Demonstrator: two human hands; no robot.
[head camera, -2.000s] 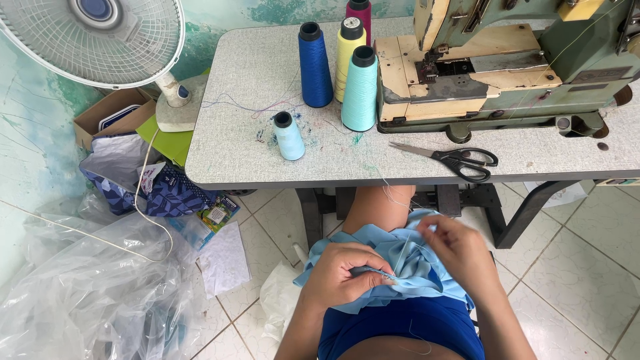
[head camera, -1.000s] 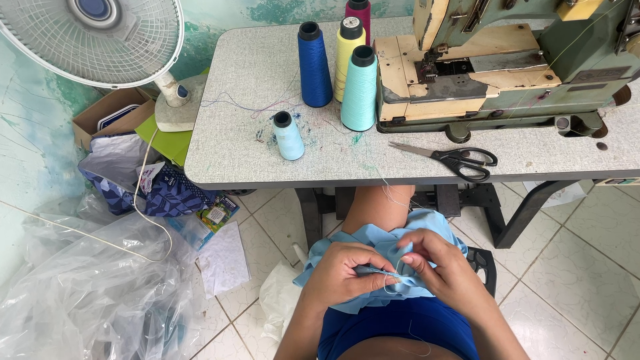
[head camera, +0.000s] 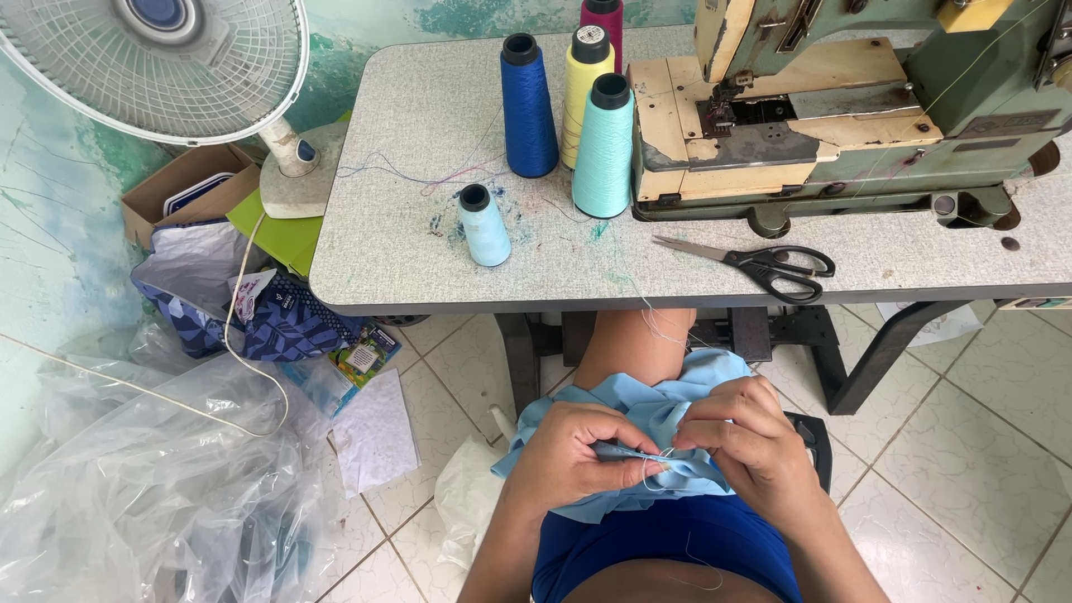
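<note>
Light blue fabric (head camera: 620, 394) lies bunched over the lap. My left hand (head camera: 578, 448) pinches a folded edge of it between thumb and index finger. Close by on the right, my right hand (head camera: 745, 435) has its thumb and fingertips together at the fabric, beside a loop of pale thread (head camera: 649, 477). Whether a needle is between those fingertips cannot be seen. Black-handled scissors (head camera: 775, 270) rest on the table near its front edge, and a small light blue thread cone (head camera: 486, 230) stands to their left.
An industrial sewing machine (head camera: 804, 142) occupies the table's (head camera: 402, 226) right side. Tall cones in blue (head camera: 529, 113), yellow (head camera: 578, 100), aqua (head camera: 603, 155) and magenta (head camera: 605, 25) stand left of it. A fan (head camera: 167, 50), bags and clear plastic (head camera: 167, 477) are at the left.
My right hand, raised apart from the left two seconds ago, came in close to it at the fabric and now sits slightly to the right again. My left hand keeps its pinch.
</note>
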